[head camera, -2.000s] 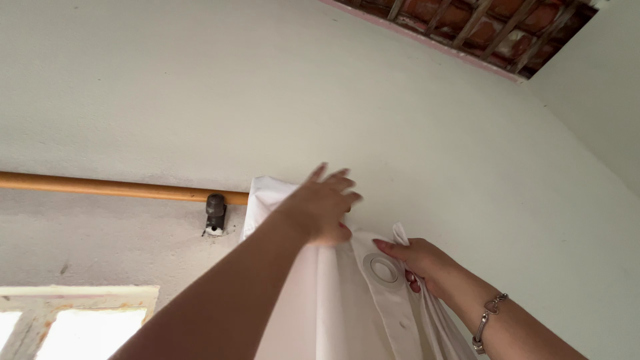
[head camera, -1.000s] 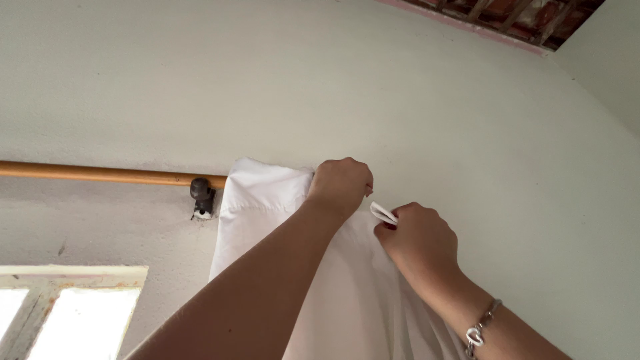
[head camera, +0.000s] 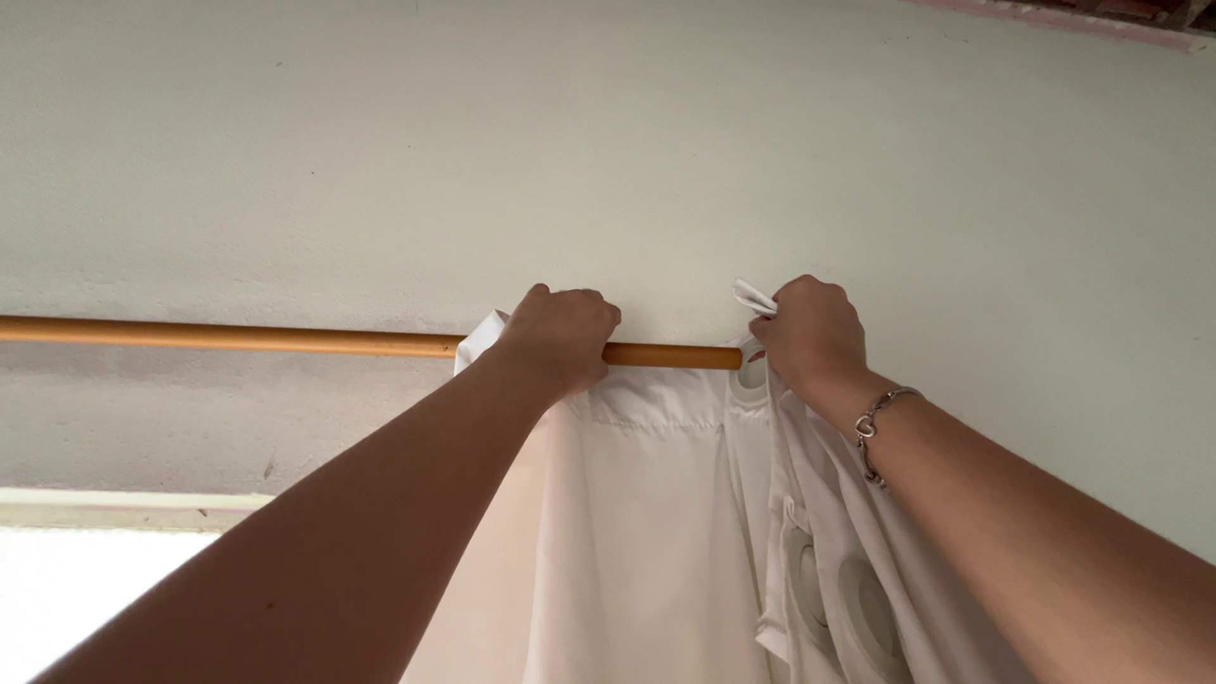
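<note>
A white grommet curtain hangs below a wooden curtain rod. My left hand is closed around the rod and the curtain's top edge, a short way in from the rod's right end. My right hand pinches the curtain's top hem, and a folded corner sticks up beside the thumb. Just left of those fingers, a white curtain grommet sits at the rod's end; whether the rod passes into it cannot be told. More grommets hang in the gathered folds below my right hand.
Behind the rod stands a pale plastered wall. A bright window with a pale frame is at the lower left. Part of an open tiled roof shows at the top right.
The rod's right end, covered by the curtain before, now shows between my hands. The grommet my right hand holds has come up to that end. The view has shifted, and the rod bracket is out of sight.
</note>
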